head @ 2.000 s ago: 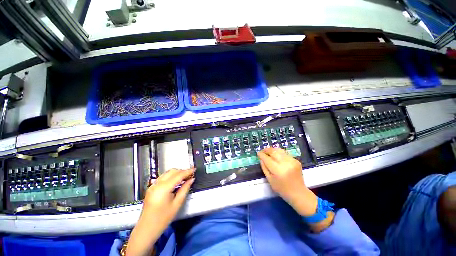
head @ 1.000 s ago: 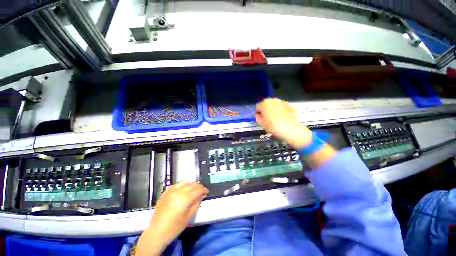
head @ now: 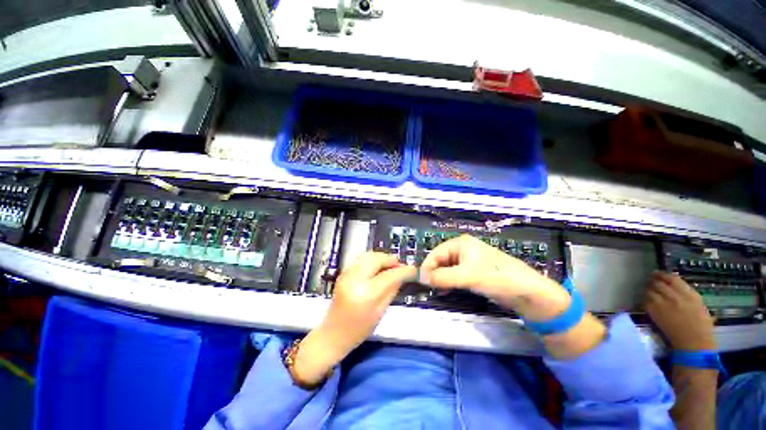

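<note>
A green circuit board panel (head: 529,249) lies in a black pallet (head: 382,231) in front of me, partly hidden by my hands. My left hand (head: 366,290) and my right hand (head: 462,267) meet fingertip to fingertip over its left part, fingers pinched. Whatever is between the fingertips is too small to tell. The left blue bin (head: 343,173) holds a tangle of silvery-leaded parts. The right blue bin (head: 479,183) joins it and holds sparse orange-red parts (head: 441,170).
Another palleted board (head: 189,227) lies left on the conveyor. At right, another person's hand (head: 679,309) touches the pallet holding a further board (head: 726,294). A red holder (head: 508,81) and a brown-red box (head: 672,147) are behind. A blue tote (head: 118,365) is below left.
The view has shifted left, so things appear further right. My right hand has come back from beside the right bin to meet my left hand over the board. Another person's hand has appeared at right.
</note>
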